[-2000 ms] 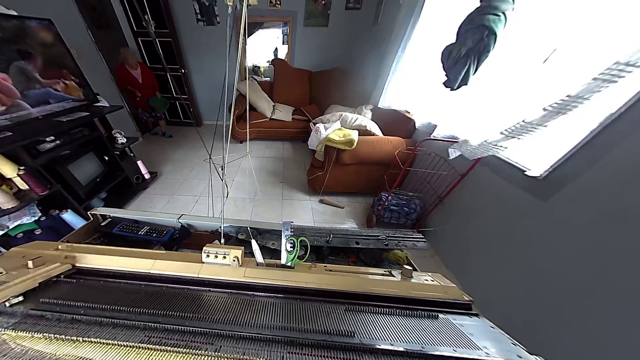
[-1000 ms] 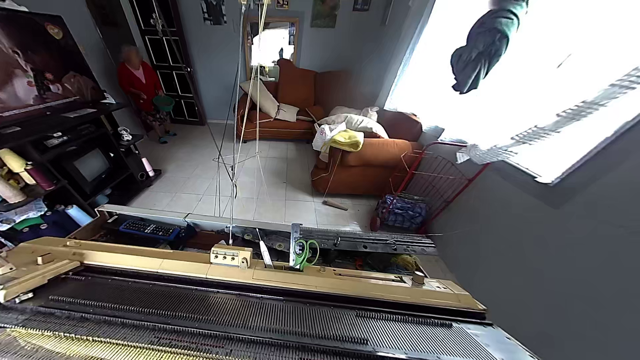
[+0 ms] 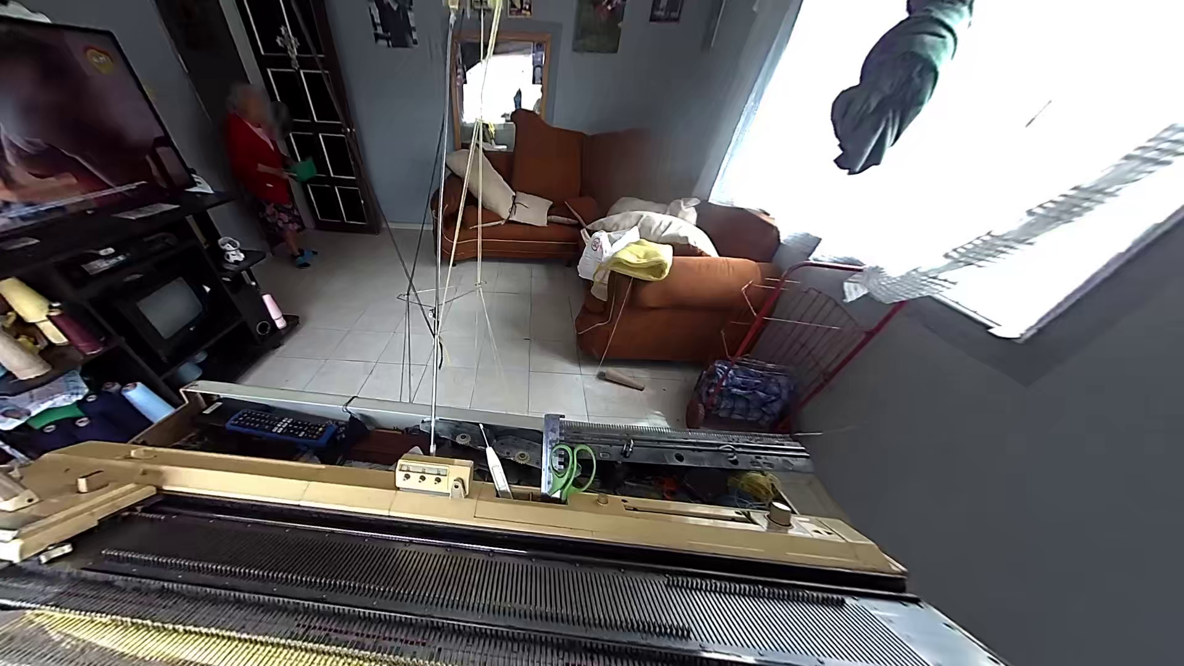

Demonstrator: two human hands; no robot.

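Neither my left hand nor my right hand shows in the head view. Across the lower part lies a flatbed knitting machine (image 3: 573,529) with rows of metal needles (image 3: 444,578). Yellow knitting (image 3: 176,643) hangs on the needles at the lower left. The carriage (image 3: 74,527) sits at the machine's left end, partly cut off by the frame. Strands of yarn (image 3: 438,324) run down from above to behind a small cream box with dials (image 3: 433,476). Green-handled scissors (image 3: 572,470) and a white-handled tool (image 3: 497,470) stand at the machine's back edge.
A person in red (image 3: 259,162) stands by the metal door. Orange sofas (image 3: 694,305) hold pillows and a yellow cloth. A red cart (image 3: 814,342) stands at the right, near the curtained window. Yarn cones (image 3: 32,310) and a television (image 3: 79,120) are at the left. A dark green cloth (image 3: 893,88) hangs upper right.
The picture on the television has changed. The view has shifted slightly; the scissors, the white-handled tool and the carriage keep their places on the machine.
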